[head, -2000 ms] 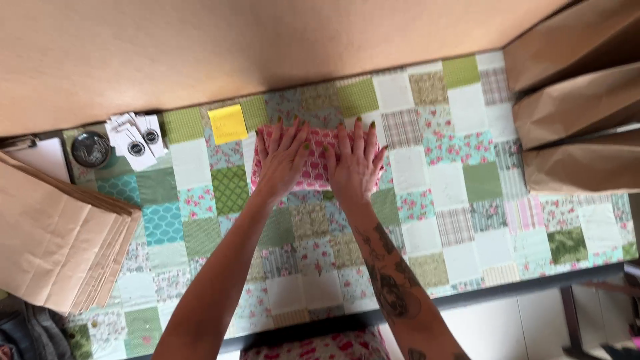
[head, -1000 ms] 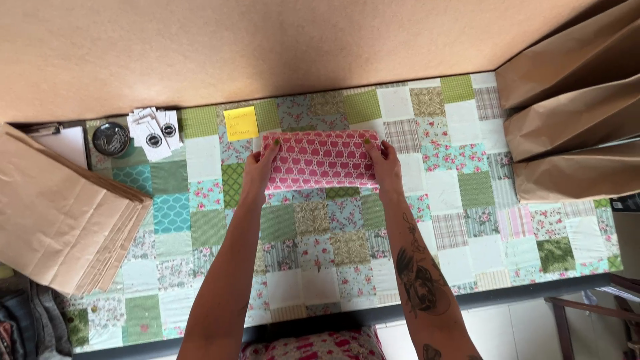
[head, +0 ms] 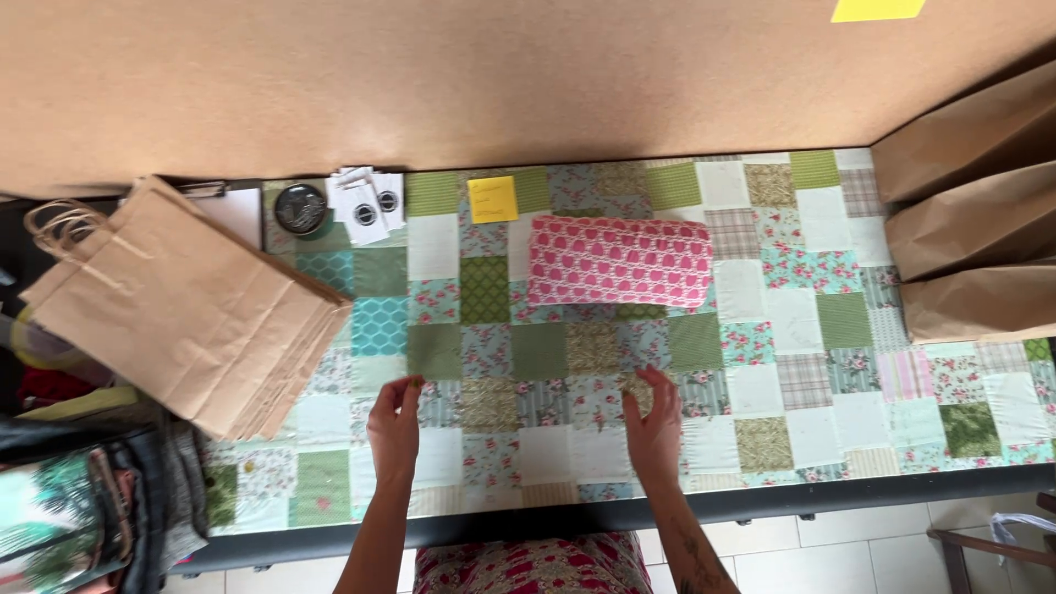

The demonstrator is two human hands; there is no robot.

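A folded pink fabric bundle with a white lattice pattern lies flat on the patchwork cloth, near the back of the table. My left hand hovers over the cloth, below and to the left of the bundle; its thumb and fingertips are close together, and I cannot tell if anything is between them. My right hand is below the bundle, thumb and fingers apart, holding nothing. Neither hand touches the bundle. A yellow sticky note with writing is to the bundle's upper left.
At left lie stacked brown paper bags, a round dark dish of metal pins or clips, printed tags, a clipboard and piled clothes. Standing paper bags line the right side. A brown panel rises behind.
Both hands have let go of the pink bundle and moved back toward the front edge, farther from it. The bundle, held at its two ends one second ago, now lies on the cloth.
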